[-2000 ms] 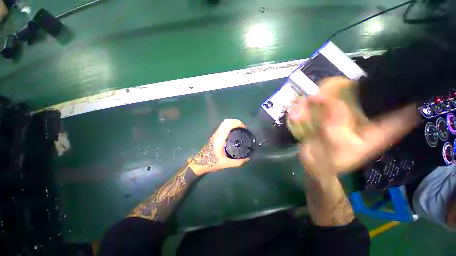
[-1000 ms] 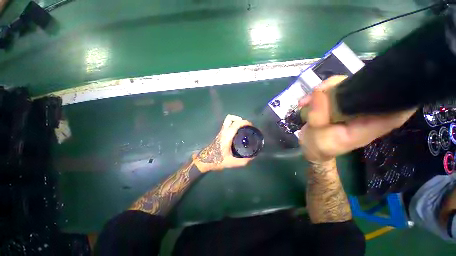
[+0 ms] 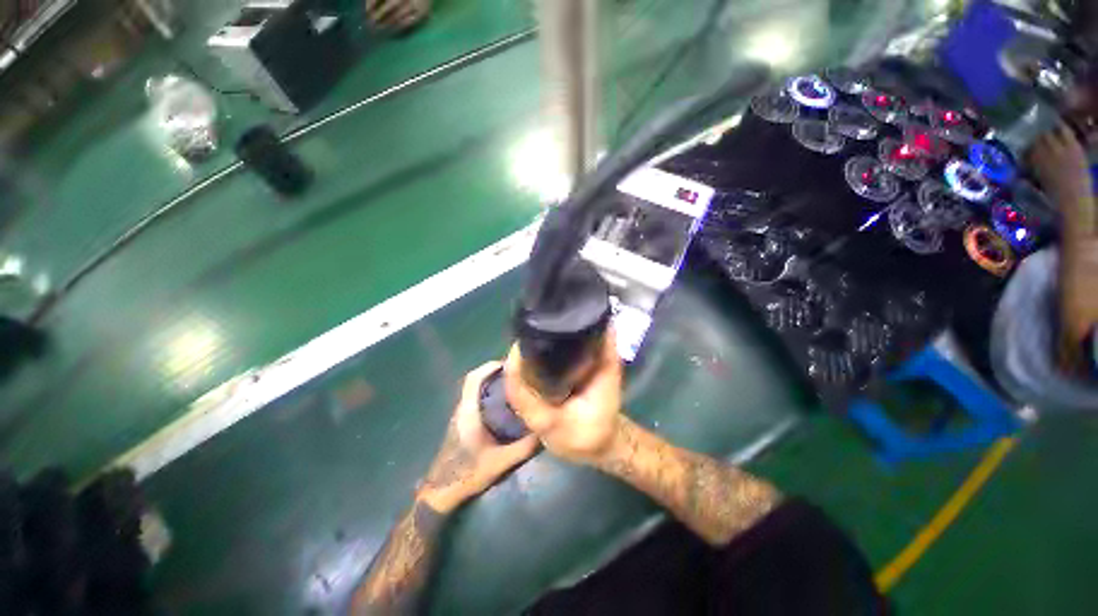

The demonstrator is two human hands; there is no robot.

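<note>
My left hand (image 3: 467, 443) holds a black cylindrical housing (image 3: 500, 407) upright over the green bench, with part of its round top showing. My right hand (image 3: 584, 415) is closed around the thick black electric screwdriver (image 3: 564, 315), directly above and touching my left hand's area. The screwdriver's tip and the rest of the housing's top are hidden under my right hand. The white and dark screw feeder (image 3: 638, 259) stands just behind and right of the screwdriver.
A pale edge strip (image 3: 349, 337) crosses behind my hands. Round light-ring units (image 3: 921, 150) lie on a dark table at right, beside a blue stool (image 3: 933, 409) and a person's arm. Across the green surface are a grey box (image 3: 275, 54), a clear bag (image 3: 183, 118) and a black housing (image 3: 275, 160).
My right hand has brought the screwdriver left from the feeder to over the housing. The view has turned to the right, showing more light-ring units and the far side.
</note>
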